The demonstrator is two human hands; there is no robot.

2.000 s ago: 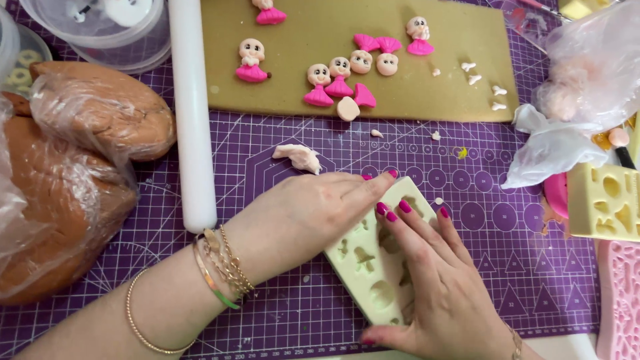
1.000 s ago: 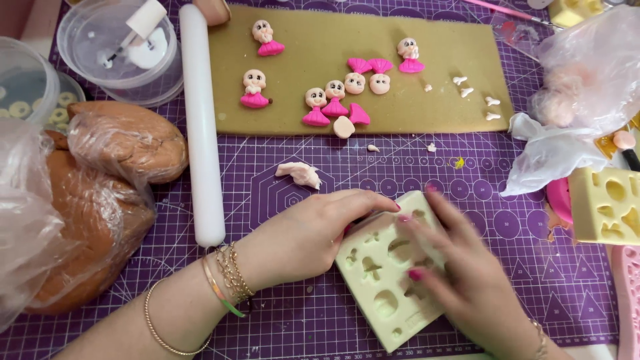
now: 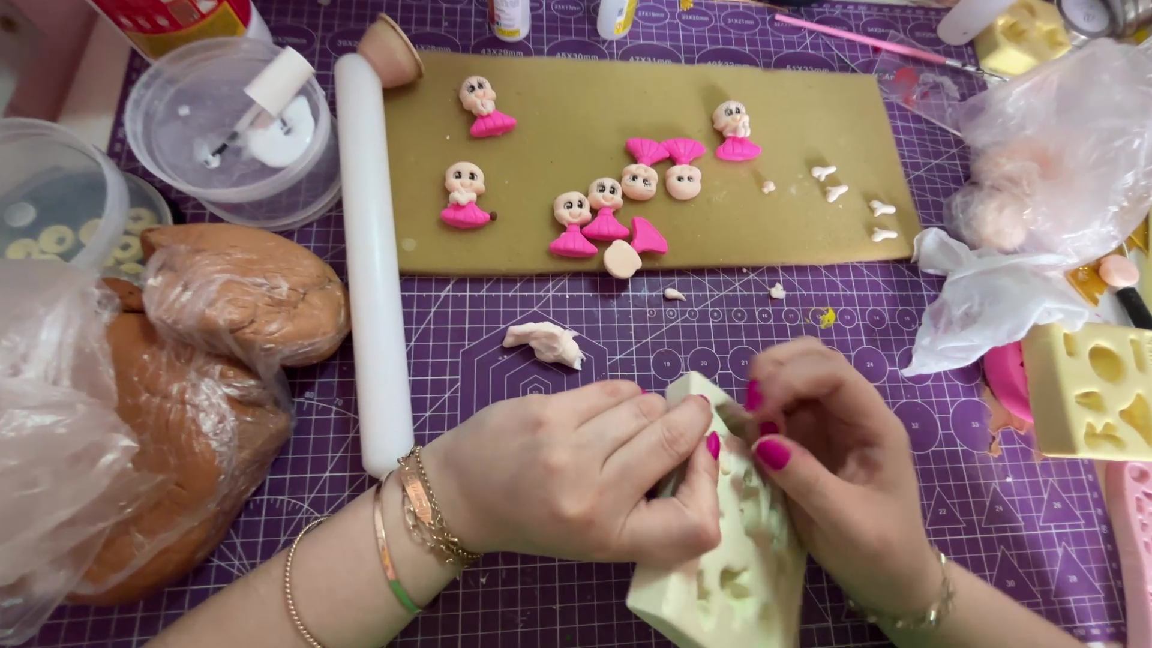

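A pale yellow-green silicone mold [image 3: 733, 571] with many small cavities stands tilted over the purple cutting mat. My left hand [image 3: 603, 468] grips its upper left part, fingers curled over the edge. At the mold's upper right, my right hand [image 3: 837, 459] has its thumb and fingers bent close to the surface; whether a bit of clay is between them cannot be told. Behind the hands lies a torn lump of pale pink clay [image 3: 545, 345]. Small doll figures with pink skirts, such as one in front [image 3: 572, 225], and tiny pale arm pieces [image 3: 883, 208] rest on a tan board [image 3: 558, 108].
A white rolling pin [image 3: 378, 270] lies along the board's left side. Further left are plastic-wrapped brown clay [image 3: 243, 288] and a clear tub [image 3: 171, 144]. At right are bagged pale clay [image 3: 1035, 171], a yellow mold [image 3: 1089, 387] and a pink mold [image 3: 1134, 531].
The mold was lying flatter and is now tipped up. My right hand, spread over it two seconds ago, has its fingers drawn together near the upper end.
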